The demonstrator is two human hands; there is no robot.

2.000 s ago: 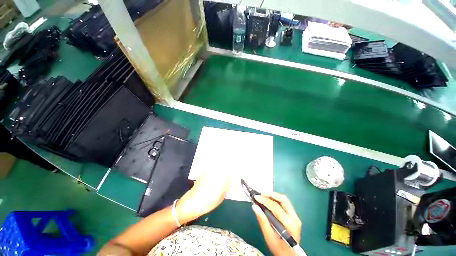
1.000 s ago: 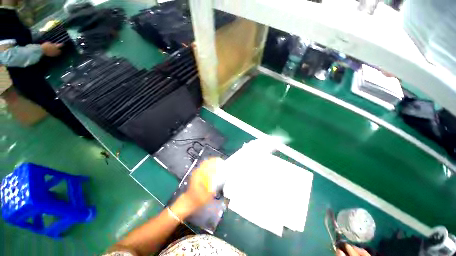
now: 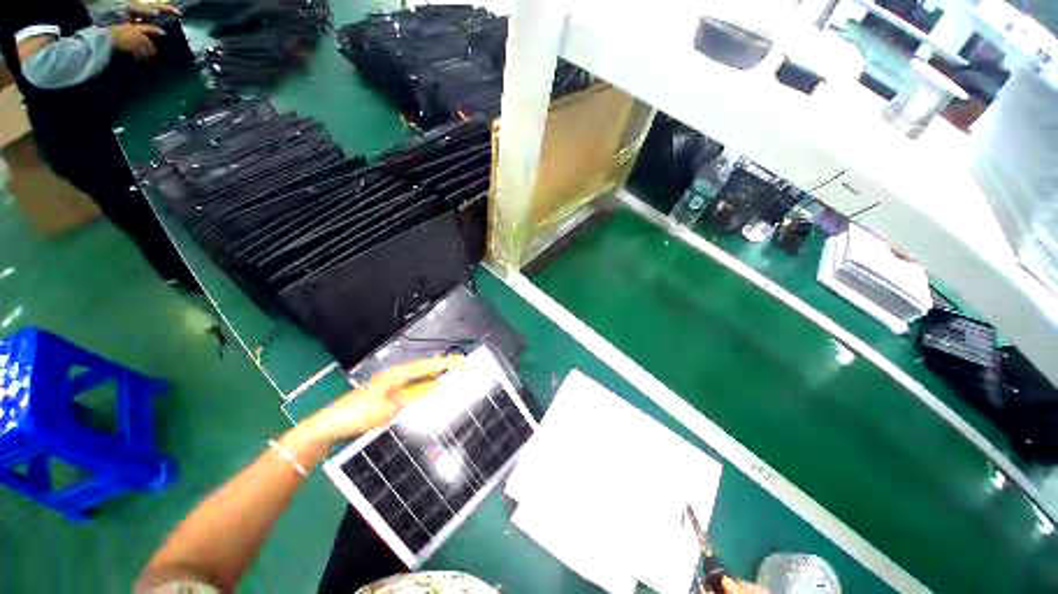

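Observation:
A solar panel [image 3: 447, 464] lies face up and tilted in front of me, its dark gridded cells in a pale frame. My left hand [image 3: 389, 395] is at its upper left edge and holds it. White panel backs [image 3: 615, 476] overlap each other just right of it. My right hand [image 3: 737, 584], mostly cut off by the bottom edge, holds the soldering iron [image 3: 703, 551], its tip over the white sheets. A black backing piece [image 3: 435, 331] lies partly hidden behind the panel.
Black covers [image 3: 371, 279] are fanned at the left. A round tin [image 3: 798, 573] is at the bottom right. A green conveyor [image 3: 743, 360] runs beyond a pale rail. A post [image 3: 528, 139], a blue stool [image 3: 75, 418] and another person [image 3: 81, 116] are at the left.
The view has swung left. A solar panel now shows face up at my left hand, where a black piece lay before. The soldering iron has come over the white sheets from beside the tin.

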